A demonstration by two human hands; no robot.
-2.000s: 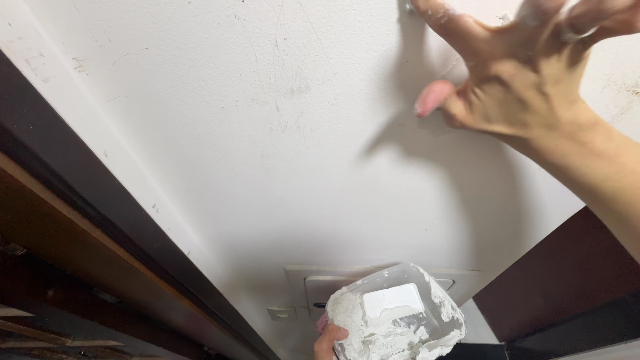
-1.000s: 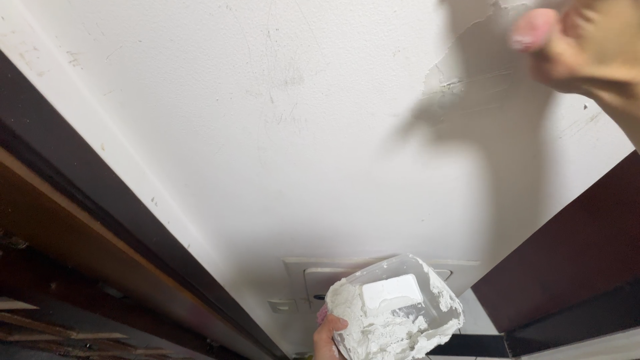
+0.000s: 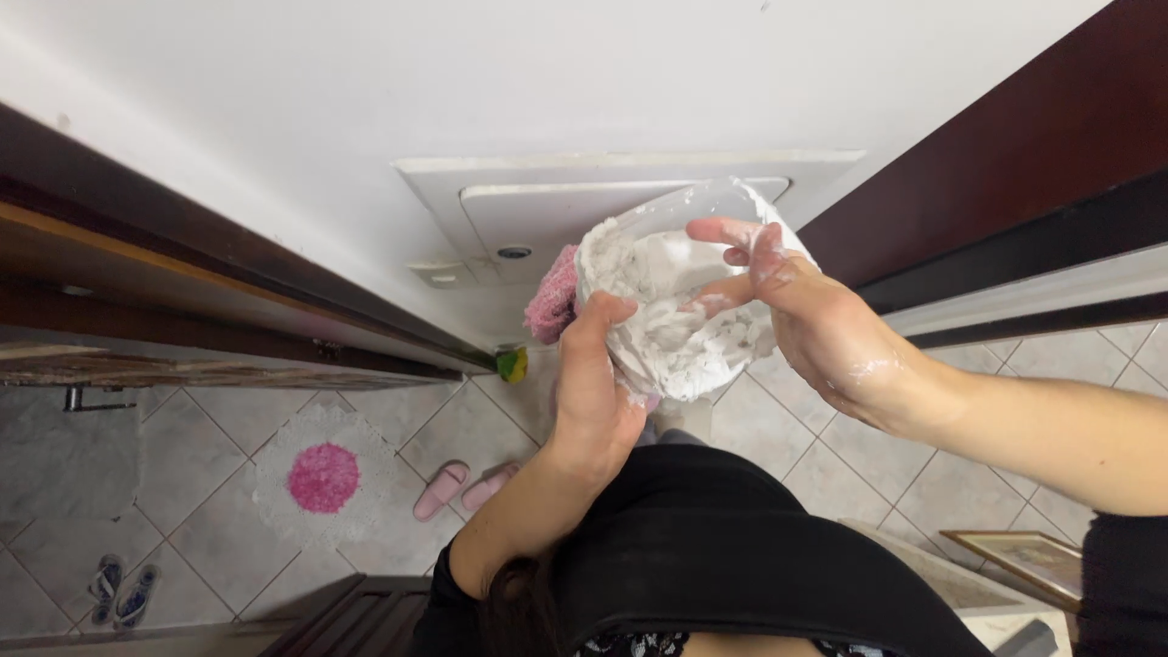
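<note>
My left hand point(image 3: 598, 383) grips the near left rim of a clear plastic tub point(image 3: 698, 205), its thumb over the edge. White paste point(image 3: 675, 351), like filler, coats the inside of the tub in thick lumps. A pink fuzzy cloth point(image 3: 553, 297) shows at the tub's left side, by my left hand. My right hand point(image 3: 803, 301) reaches over the tub's right side with its fingers apart, and one fingertip is in the paste. White smears mark its fingers and wrist. Whether it has any paste between its fingers I cannot tell.
Behind the tub is a white wall point(image 3: 365, 82) with a framed white panel point(image 3: 547, 205). Dark wooden frames point(image 3: 1013, 137) flank it. On the tiled floor lie a pink and white round mat point(image 3: 324, 477), pink slides point(image 3: 442, 490) and flip-flops point(image 3: 135, 598). A picture frame point(image 3: 1022, 558) is at the lower right.
My right hand has come down from the wall to the tub and its fingers are at the paste. My left hand still holds the tub. The view has tilted down to my body and the floor.
</note>
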